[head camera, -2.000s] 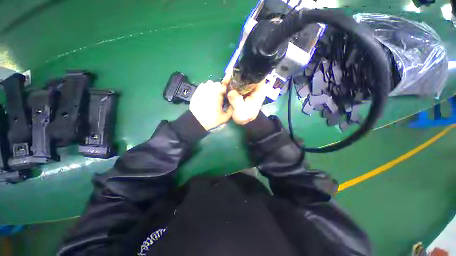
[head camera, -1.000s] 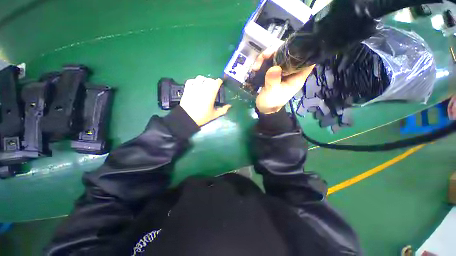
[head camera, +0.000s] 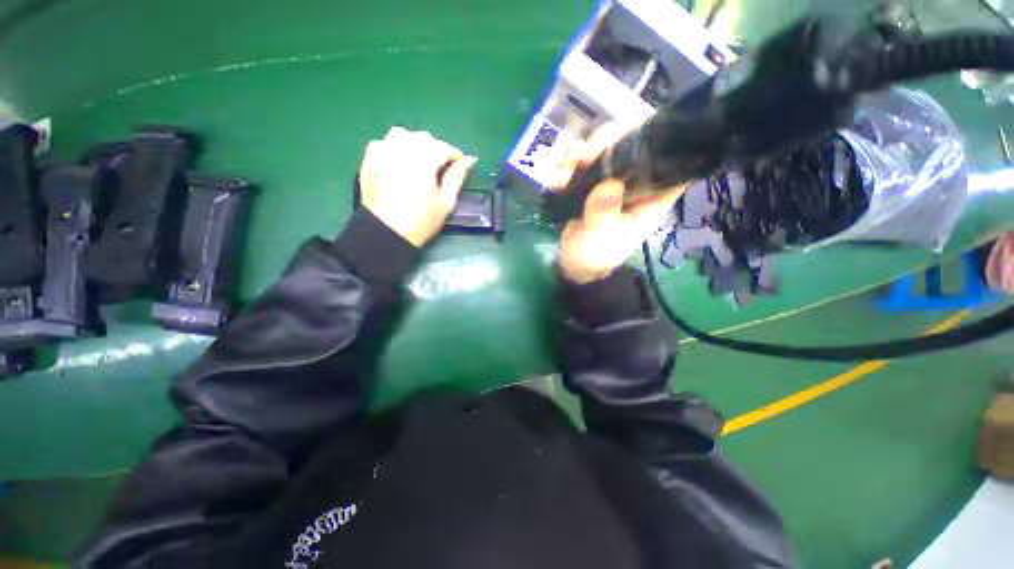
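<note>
My left hand (head camera: 409, 183) lies over a black handle housing (head camera: 476, 210) on the green worktop and grips its middle. The housing's right end shows past my fingers; most of the rest is hidden. My right hand (head camera: 606, 211) holds the black electric screwdriver (head camera: 723, 128), which is blurred and tilted, its thick body towards the upper right. Its tip is near the lower end of the white screw feeder (head camera: 587, 100) and cannot be made out. Tiny dark screws show in the feeder's lower tray.
Several black housings (head camera: 136, 217) lie in a row at left. A heap of small black parts (head camera: 728, 239) lies right of the feeder, beside a clear plastic bag (head camera: 917, 167). A thick black cable (head camera: 801, 350) loops at right. Part of another person's hand (head camera: 1001, 265) shows at the right edge.
Since the first frame my hands have parted and the screwdriver has tilted to the right, uncovering the feeder. Since the second, my left hand has shifted slightly left on the housing.
</note>
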